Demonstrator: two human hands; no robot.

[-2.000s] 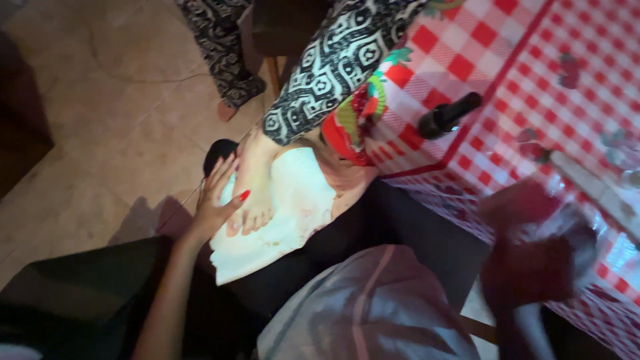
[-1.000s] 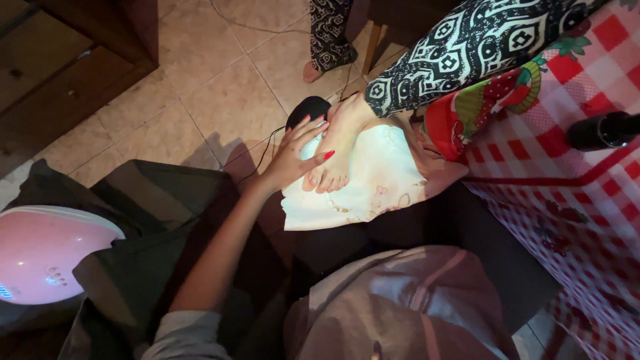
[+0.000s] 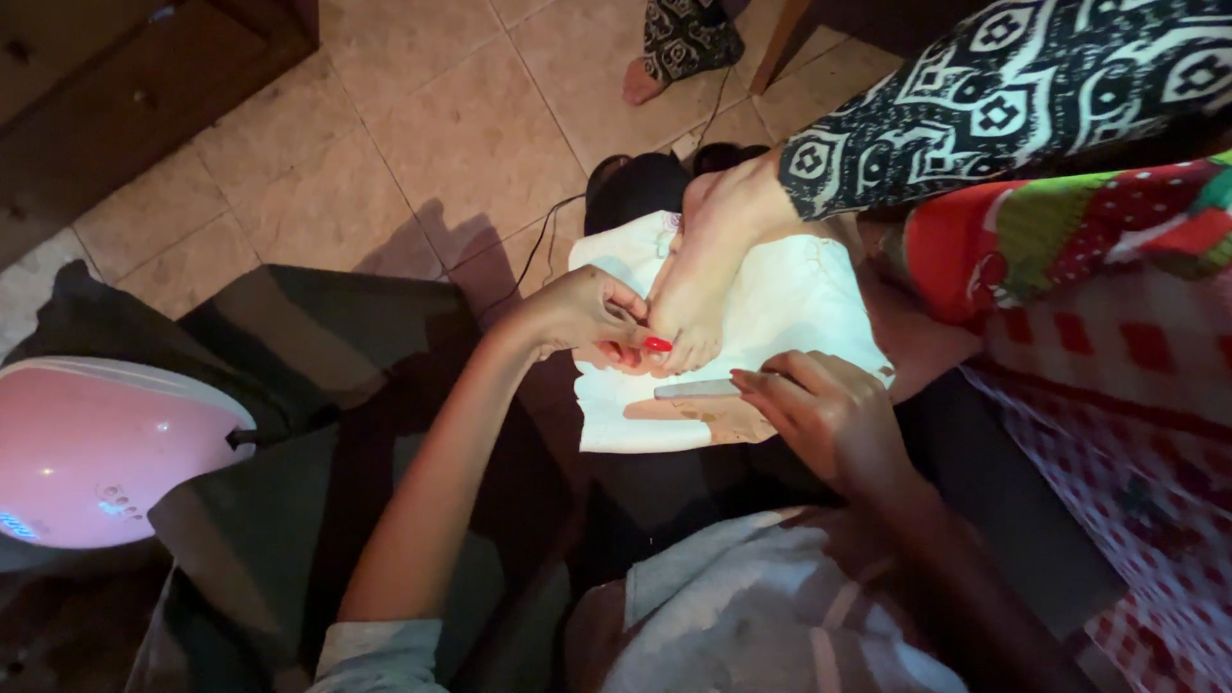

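Another person's bare foot point(image 3: 707, 279) rests on a white cloth point(image 3: 789, 298) spread over my lap. My left hand point(image 3: 597, 318) grips the big toe of that foot between thumb and fingers, its red thumbnail showing. In my right hand point(image 3: 818, 409) is a thin grey nail file point(image 3: 698, 389), held just below the toes and apart from them. The file casts a shadow on the cloth. Patterned black and white trousers point(image 3: 962, 106) cover the person's leg above the ankle.
A pink nail lamp point(image 3: 106, 448) stands at the left on dark fabric. A red checked tablecloth point(image 3: 1097, 356) hangs at the right. Behind the foot are a black object point(image 3: 635, 192) and a cable point(image 3: 539, 241). Wooden drawers point(image 3: 144, 96) stand upper left; another foot point(image 3: 642, 82) is on the tiled floor.
My left hand has gone from lying along the foot with fingers spread to holding the big toe. My right hand has come in over the cloth with the file. The view has shifted left.
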